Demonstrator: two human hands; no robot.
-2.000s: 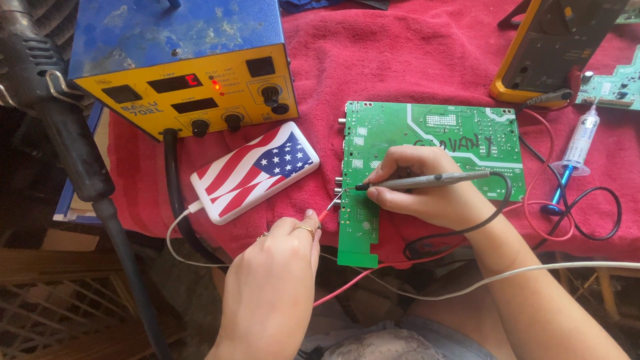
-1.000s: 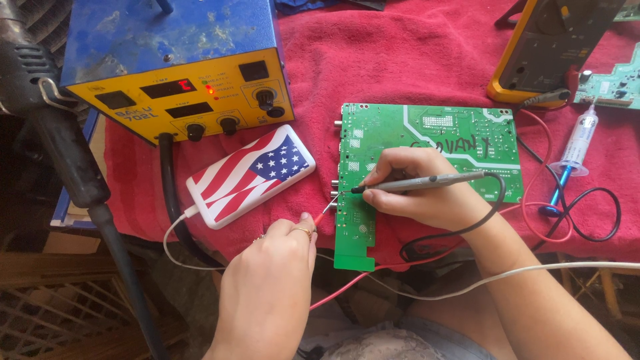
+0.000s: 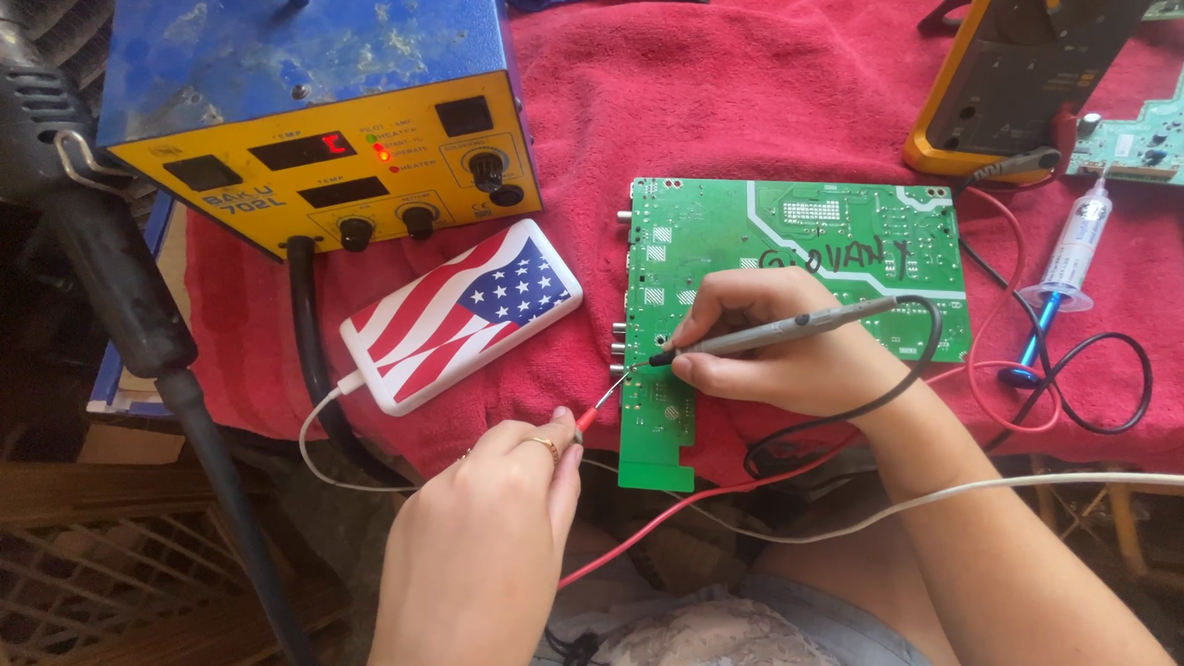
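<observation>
A green circuit board (image 3: 708,236) with handwriting on it lies on a red towel, its row of metal jacks along the left edge. My right hand (image 3: 772,342) rests over the board and grips a grey multimeter probe (image 3: 786,328), whose black end points left near the jacks. In my left hand (image 3: 499,499) is a red multimeter probe (image 3: 588,421); its thin metal tip reaches up to the board's left part, close to the grey probe's tip. Whether the two tips touch the same spot cannot be told. The red lead (image 3: 684,504) runs below the board.
A blue and yellow Baku rework station (image 3: 319,153) stands at upper left, beside a black hot-air handpiece (image 3: 102,213). A flag-patterned power bank (image 3: 462,314) with a white cable lies left of the board. On the right are a multimeter (image 3: 1017,83), a syringe (image 3: 1073,245) and another circuit board (image 3: 1133,139).
</observation>
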